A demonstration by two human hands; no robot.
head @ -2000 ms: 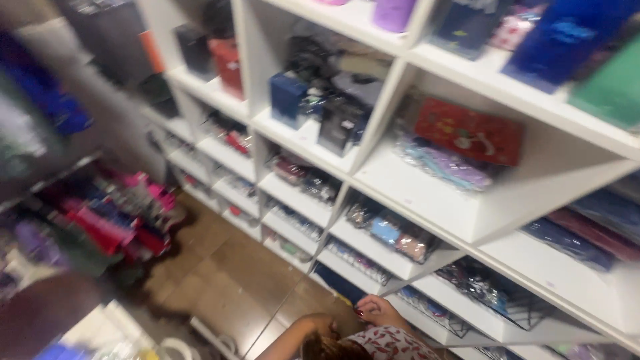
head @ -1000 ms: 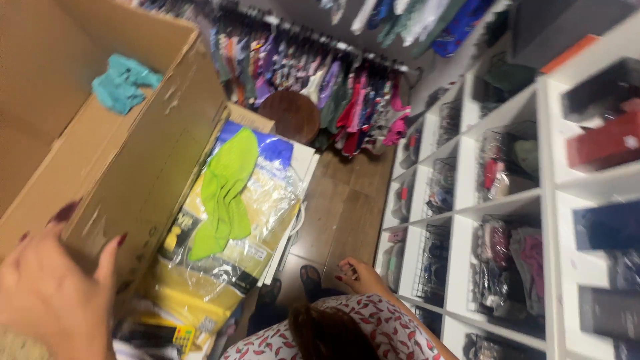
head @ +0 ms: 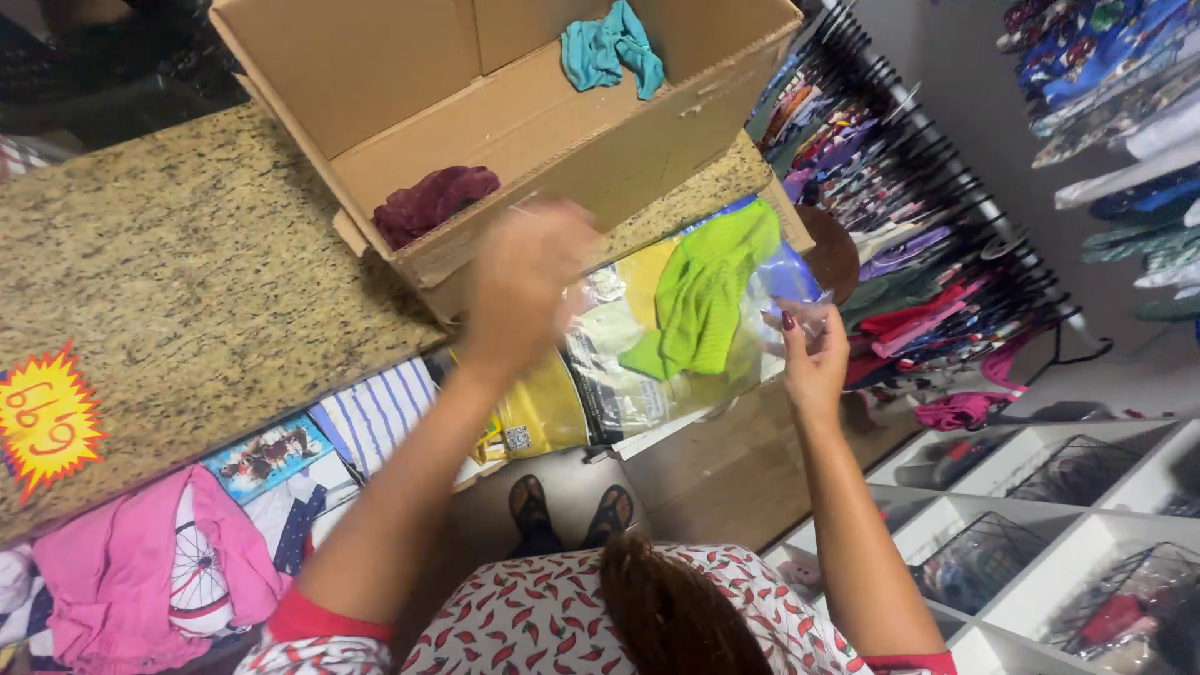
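My left hand (head: 530, 281) is blurred in front of the near wall of a cardboard box (head: 647, 155); whether it holds anything cannot be told. My right hand (head: 814, 352) pinches the right edge of a clear plastic bag (head: 647, 398) between thumb and fingers. A lime-green knit garment (head: 708, 295) lies on the bag, between my hands. Inside the box, a maroon cloth (head: 436, 202) lies crumpled at the left and a teal cloth (head: 614, 52) rests toward the far right corner.
The box stands on a speckled granite counter (head: 187, 244). Folded clothes, among them a pink garment (head: 122, 572), lie along its near side. A rail (head: 975, 197) of hanging clothes is at the right, above white cubby shelves (head: 1041, 506). A brown round stool (head: 830, 253) stands beyond the bag.
The view has swung left from the shelves to the counter. My left hand has moved from the box's edge toward the bag. My right hand has come up from my side to the bag.
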